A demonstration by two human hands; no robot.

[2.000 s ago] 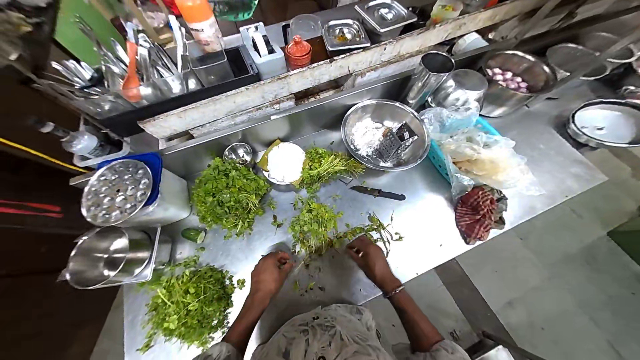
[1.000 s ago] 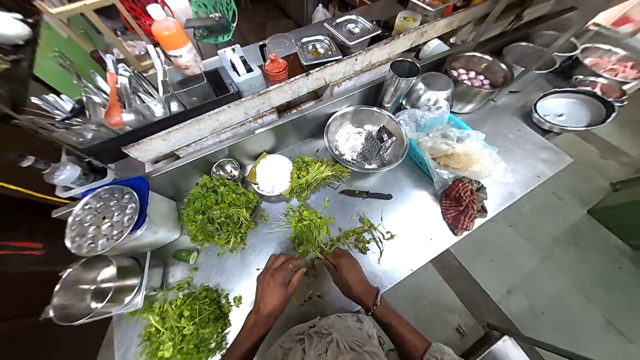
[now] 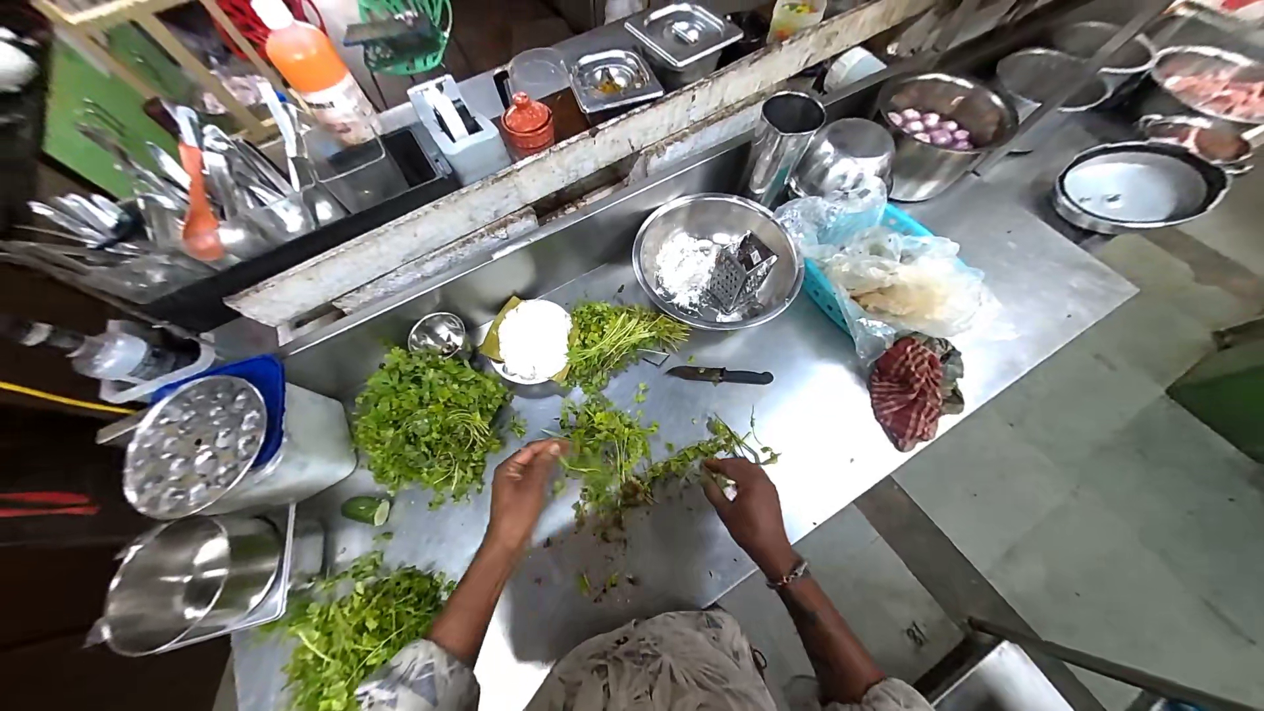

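A loose pile of leafy green herbs [image 3: 604, 444] lies on the steel table between my two hands. My left hand [image 3: 525, 489] is at the pile's left side, its fingertips close together; whether a stem is between them is unclear. On the right, my right hand [image 3: 743, 499] is at a strand of sprigs [image 3: 691, 456], fingers curled, with something small and pale at the fingertips. A big herb bunch [image 3: 430, 420] sits to the left, another herb heap [image 3: 370, 627] near the left forearm, and a stemmed bunch [image 3: 622, 341] beyond the pile. A black-handled knife [image 3: 721, 375] lies behind the sprigs.
A steel bowl [image 3: 644, 237] holds white matter and a grater [image 3: 731, 276]. Beside it are a plastic-covered blue basket [image 3: 825, 296] and a checked cloth [image 3: 908, 390]. A white-filled bowl [image 3: 533, 341], a cut cucumber piece [image 3: 365, 510] and steel containers [image 3: 197, 444] stand left.
My hands were close together in front of the pile one second ago; now they are apart, the left by the pile's left side and the right by the sprigs on the right.
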